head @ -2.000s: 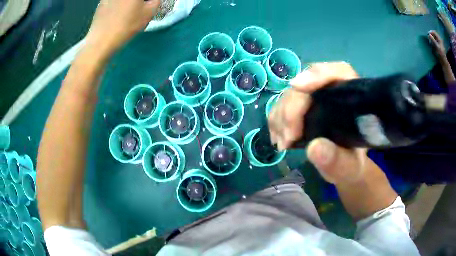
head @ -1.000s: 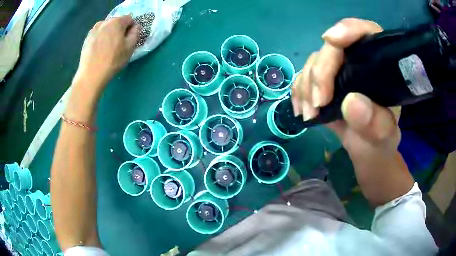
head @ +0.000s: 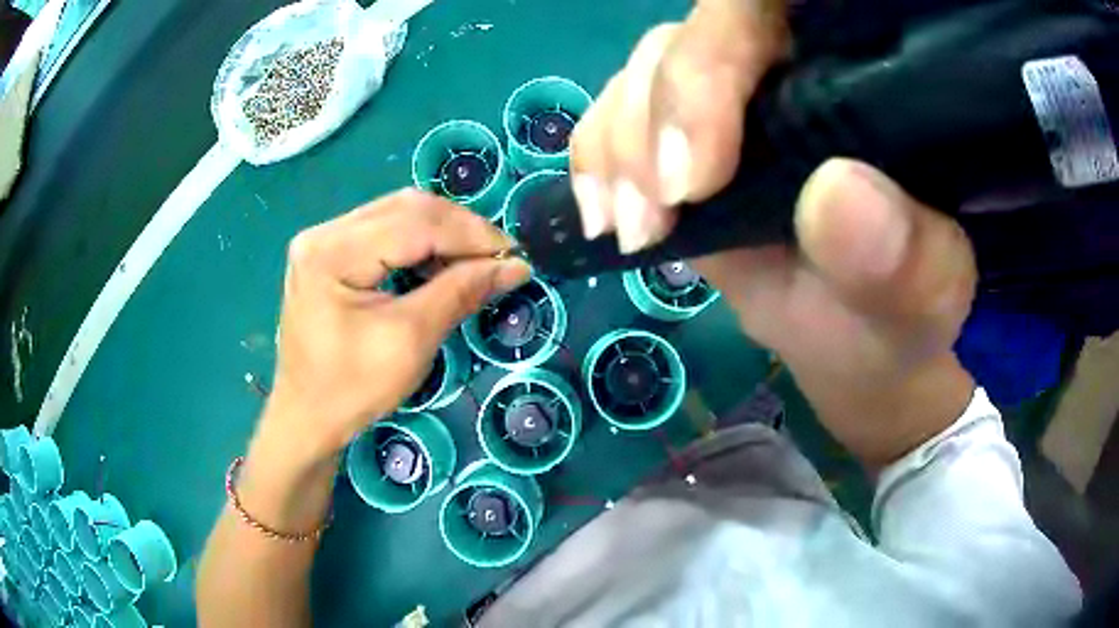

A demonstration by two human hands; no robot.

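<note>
Several turquoise fan housings [head: 529, 421] with dark motors in their centres stand upright on the green bench. My right hand [head: 785, 184] holds the black electric screwdriver [head: 908, 111], its narrow end pointing left over the housings. My left hand [head: 380, 307] pinches something tiny, perhaps a screw [head: 503, 254], at the screwdriver's tip. My left hand and the tool hide some housings. The white plastic screw bag [head: 296, 92] lies open at the upper left with silvery screws in it.
A white line [head: 129, 276] curves along the bench at the left. More turquoise housings [head: 74, 540] are crowded at the lower left. Thin red wires with small white connectors [head: 610, 504] lie near my lap at the bench edge.
My left hand has left the screw bag and come right and down to the screwdriver's tip. My right hand has brought the screwdriver left, over the middle of the housings.
</note>
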